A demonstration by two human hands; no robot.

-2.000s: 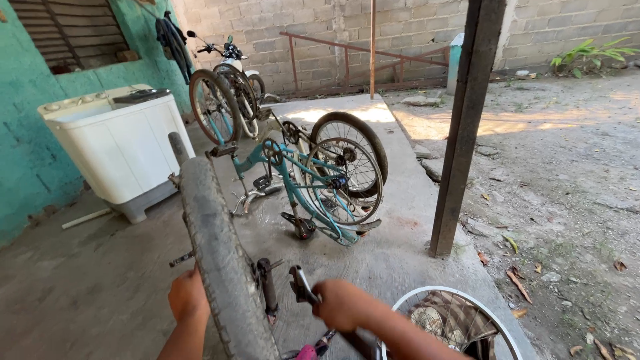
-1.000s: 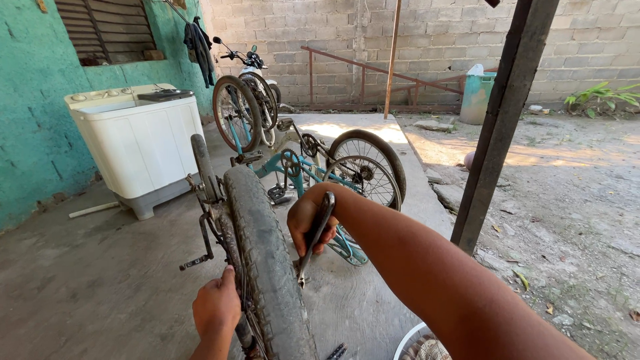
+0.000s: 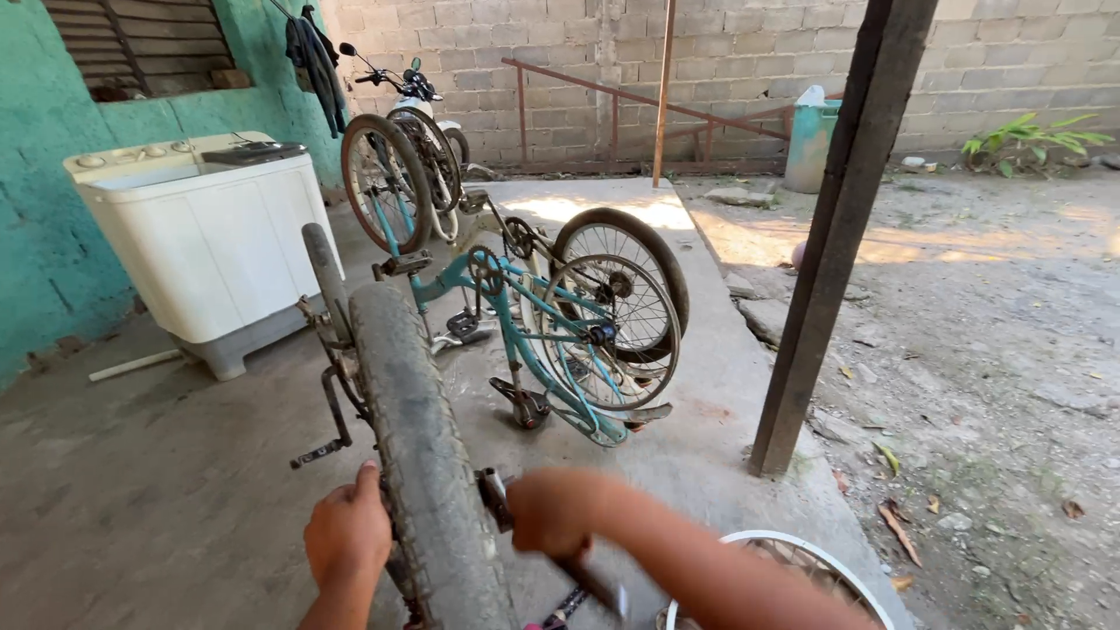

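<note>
A worn bicycle tire stands upright close in front of me, part of a bicycle whose crank and pedal show on its left side. My left hand is at the left side of this tire, thumb up, its fingers partly hidden; whether it grips the frame is not clear. To the right of the tire, my right hand is closed around a dark metal hand tool, blurred, its exact kind unclear. Below my right forearm lies a white wheel rim with spokes.
Upside-down bicycles, one with a turquoise frame, stand ahead. A white twin-tub washing machine is at left, by the green wall. A dark metal post rises at right. Farther back are a motorcycle and a turquoise bin.
Since one second ago my right hand has moved down and nearer along the tire's right side, with the tool still in it. My left hand remains at the left side.
</note>
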